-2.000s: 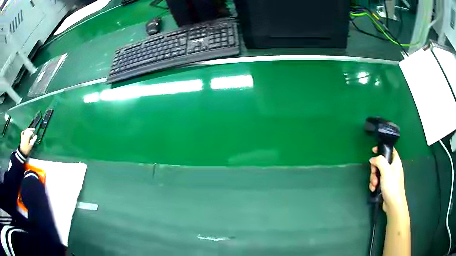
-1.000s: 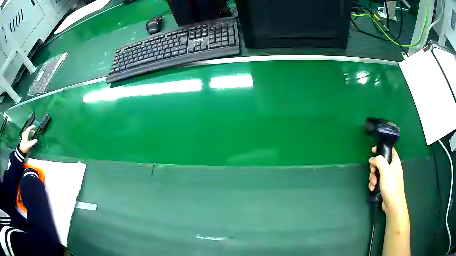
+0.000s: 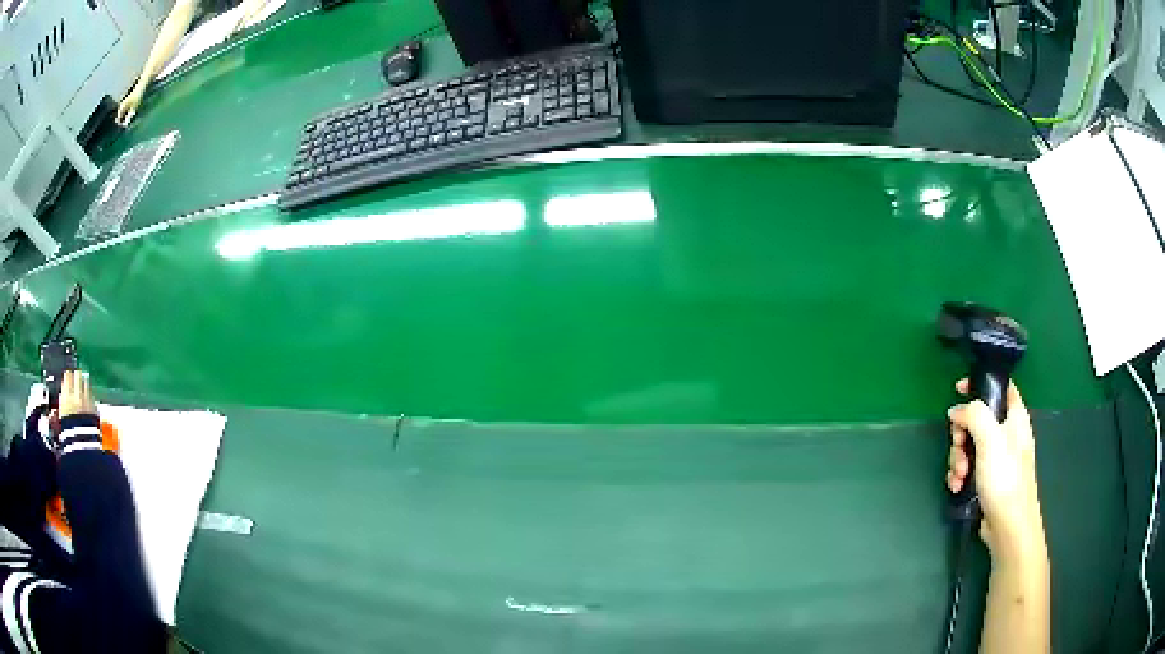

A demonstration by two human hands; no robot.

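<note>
My right hand (image 3: 999, 450) is closed around the grip of a black handheld barcode scanner (image 3: 984, 335) at the right. The scanner is upright, its wide head over the glossy green belt (image 3: 549, 319) and its black cable running down below the grip. My left hand is not in view. At the far left, another person's hands hold a dark phone assembly (image 3: 59, 360), and another thin dark piece (image 3: 64, 311) lies on the belt beyond it.
A black keyboard (image 3: 447, 125), a mouse (image 3: 401, 63) and a large black monitor (image 3: 760, 58) stand beyond the belt. White sheets (image 3: 1105, 243) and a white cable are at right. A matt green mat (image 3: 613, 537) is nearest me. A coworker's striped sleeves cover part of a white sheet (image 3: 179, 473) at left.
The coworker's hands have drawn a phone assembly off the belt towards the white sheet. Another person's arm has appeared at top left. My right hand and the scanner have barely moved.
</note>
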